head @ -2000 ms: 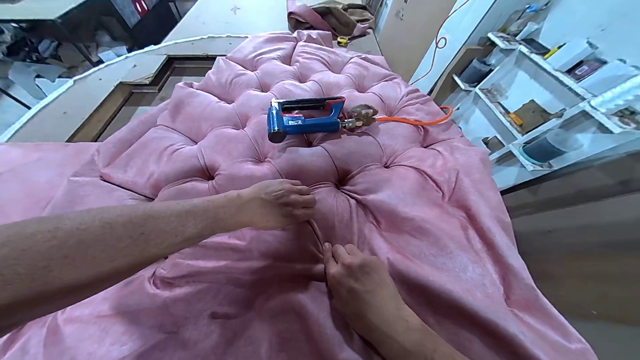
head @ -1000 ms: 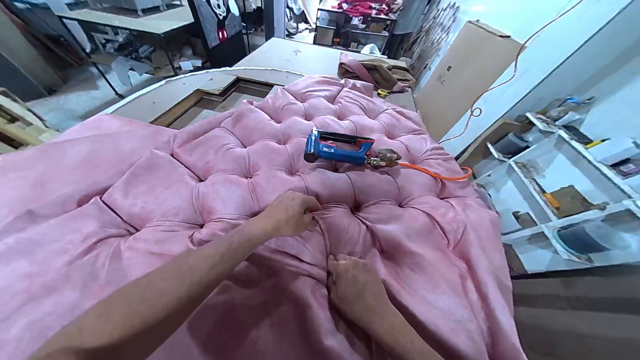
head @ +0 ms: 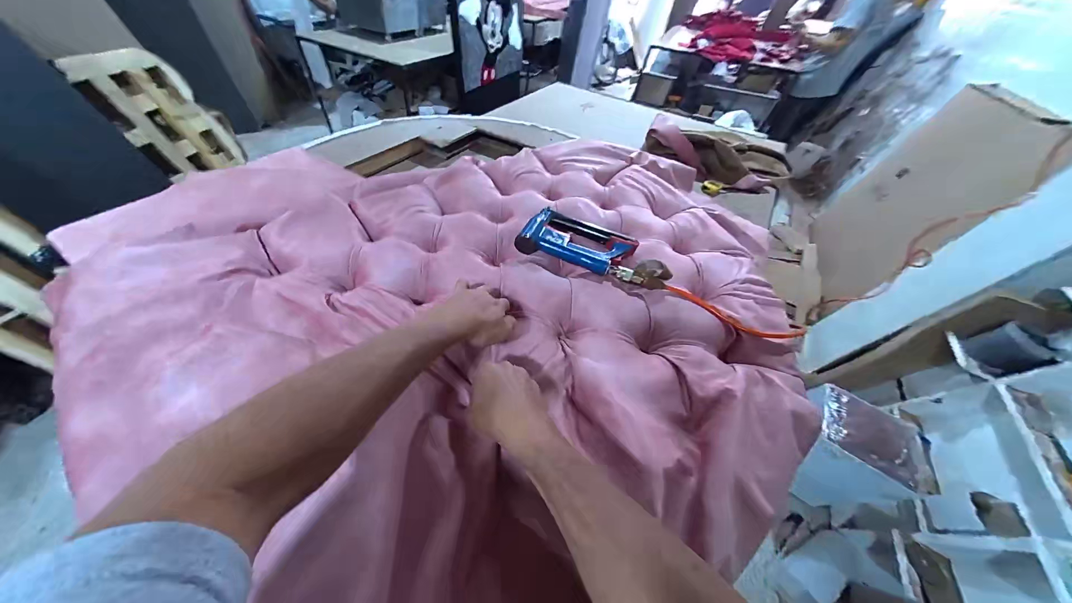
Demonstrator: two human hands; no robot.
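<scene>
Pink fabric (head: 209, 335) lies over a large padded panel, drawn into diamond tufts at its far part and loose towards me. My left hand (head: 481, 316) presses its fingers into the fabric beside a tuft; the fingertips are partly hidden in the folds. Just nearer to me, my right hand (head: 507, 402) is closed on a fold of the fabric. A blue pneumatic staple gun (head: 574, 243) lies on the tufts beyond both hands, its metal coupling joined to an orange air hose (head: 737, 327) that runs off to the right.
White shelving (head: 997, 452) holding scraps stands at the right, near a leaning brown board (head: 921, 201). Brown cloth (head: 712, 159) and a yellow tape measure (head: 712, 188) lie past the panel's far right. A wooden pallet (head: 155, 109) is at the far left, a table (head: 385, 48) behind.
The view has swung up and shows more of the room. Both hands have stayed on the fabric near the same tufts, and the staple gun still lies on the panel.
</scene>
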